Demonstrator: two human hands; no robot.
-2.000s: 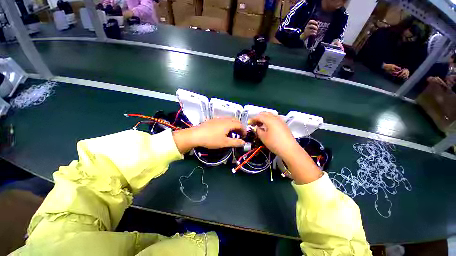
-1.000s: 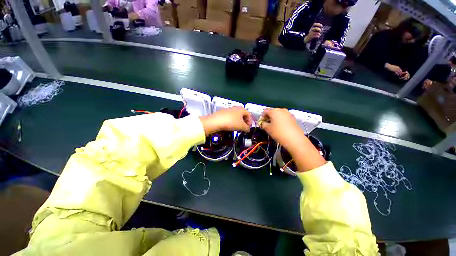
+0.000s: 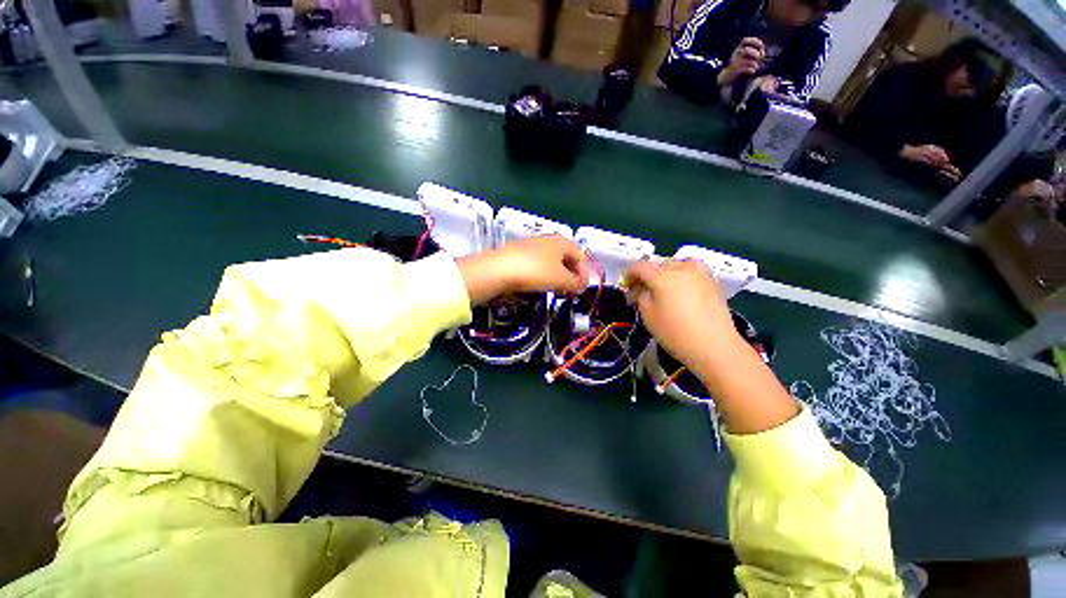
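Several white bracketed camera housings (image 3: 616,245) stand in a row, their round dark bodies open toward me. My left hand (image 3: 547,265) is above the second and third housings, fingertips pinched at a thin red wire lead (image 3: 600,271). My right hand (image 3: 669,294) is at the upper right of the third housing, fingers bent together; what they hold is too small to tell. Orange and red wires (image 3: 581,353) with a pale plug lie across the third housing's opening. A single whitish loop (image 3: 454,405) lies in front of the row.
A tangled pile of whitish loops (image 3: 879,388) lies at right, another (image 3: 82,190) at far left. Black camera modules (image 3: 545,126) stand beyond the white rail (image 3: 281,180). A thin tool-like piece (image 3: 28,283) lies at left. People work across the bench near a pale box (image 3: 777,133).
My hands have risen out of the third housing and moved slightly apart, uncovering its opening. A red wire now shows upright between them. The view has shifted, and the black modules appear farther left.
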